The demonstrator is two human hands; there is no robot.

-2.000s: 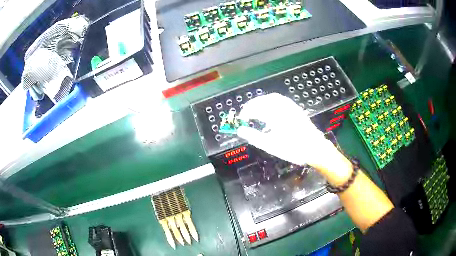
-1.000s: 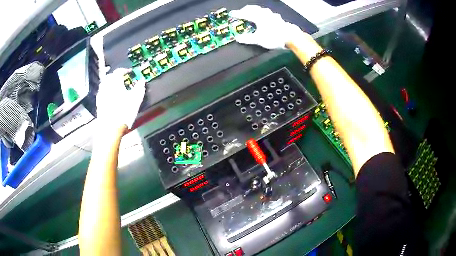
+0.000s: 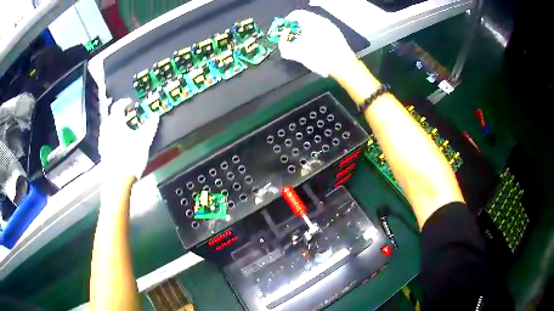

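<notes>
A panel of circuit boards (image 3: 202, 79), two rows long, lies on the black mat (image 3: 243, 93). My white-gloved left hand (image 3: 132, 136) holds the panel's left end. My white-gloved right hand (image 3: 319, 45) grips a single circuit board (image 3: 283, 30) at the panel's right end, tilted and apart from the rest. Another single circuit board (image 3: 211, 205) lies on the left part of the perforated top of the black test fixture (image 3: 255, 167). The fixture's red handle (image 3: 294, 200) stands at its front. My fingertips are partly hidden by the gloves' glare.
Green board panels lie right of the fixture, one (image 3: 389, 164) partly under my right forearm, another (image 3: 508, 206) farther right. A black bin (image 3: 67, 130) and a blue tray (image 3: 23, 215) with grey-white cloth stand at left. Wooden-handled brushes (image 3: 170, 296) are cut off at the bottom edge.
A board at the panel's right end has come away in my right hand. My left hand remains at the left end. The view has shifted, moving fixture and panel slightly left.
</notes>
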